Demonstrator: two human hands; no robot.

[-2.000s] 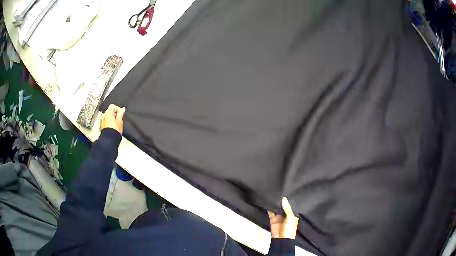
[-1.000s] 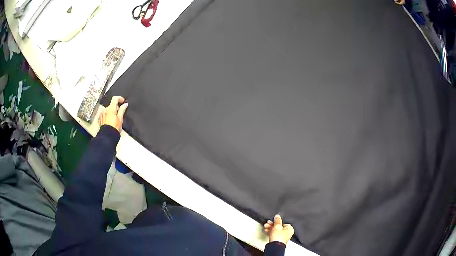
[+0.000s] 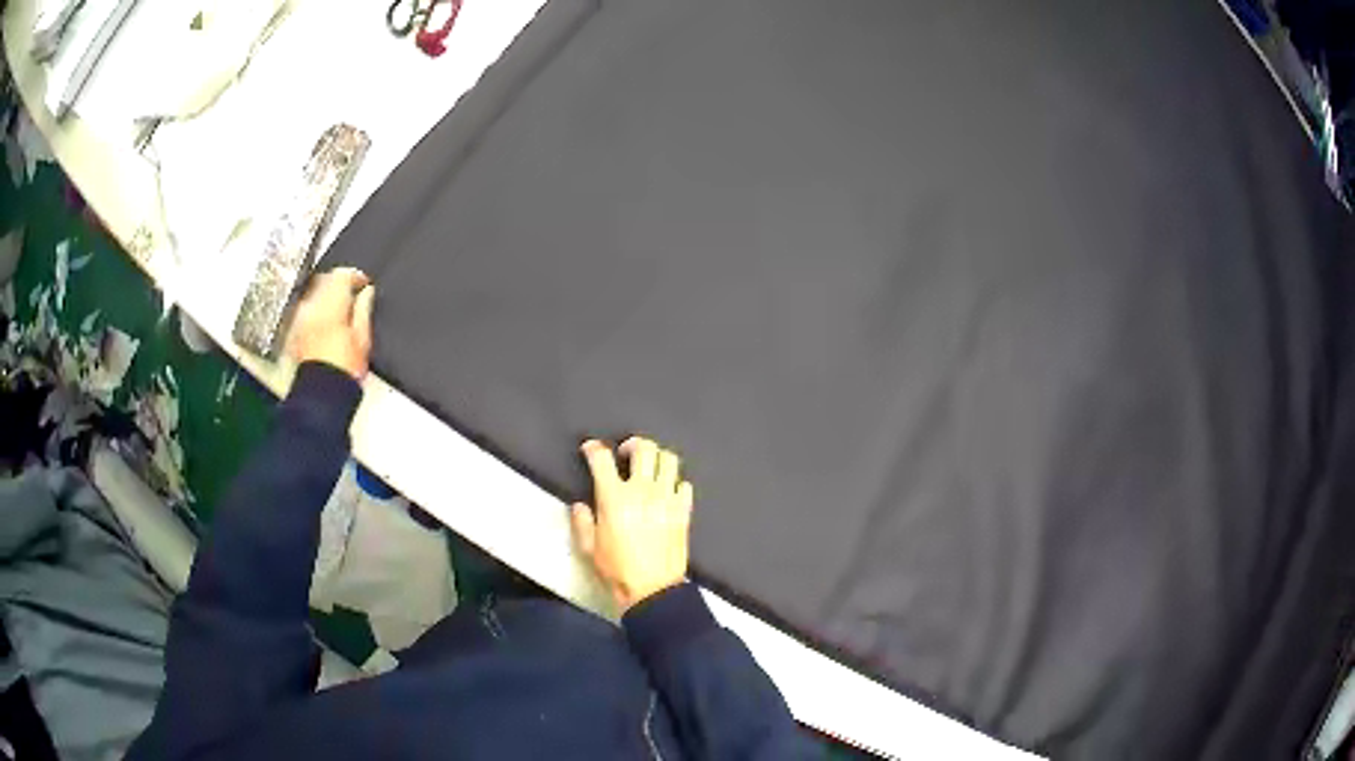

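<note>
Dark grey fabric [image 3: 832,298] covers most of the white table, with its near edge running along the table's near border. My left hand [image 3: 335,320] is at the cloth's left corner, fingers closed on the fabric edge. My right hand [image 3: 639,520] lies palm down near the middle of the near edge, fingers apart, fingertips on the cloth and the rest over the edge. A mottled silver-grey weight bar [image 3: 302,238] lies on the table just beyond my left hand, beside the cloth's left edge.
Scissors with red and black handles [image 3: 431,27] lie on the white table [image 3: 461,483] at the upper left, cut off by the frame's top. White and grey cloth pieces [image 3: 112,52] lie at the far left. Scraps [image 3: 75,320] litter the green floor. Blue and silver parts show at the upper right.
My right hand has let go of the fabric edge and moved left along it, opening onto the cloth. The large folds have flattened, with faint creases at right. My left hand stays at the corner.
</note>
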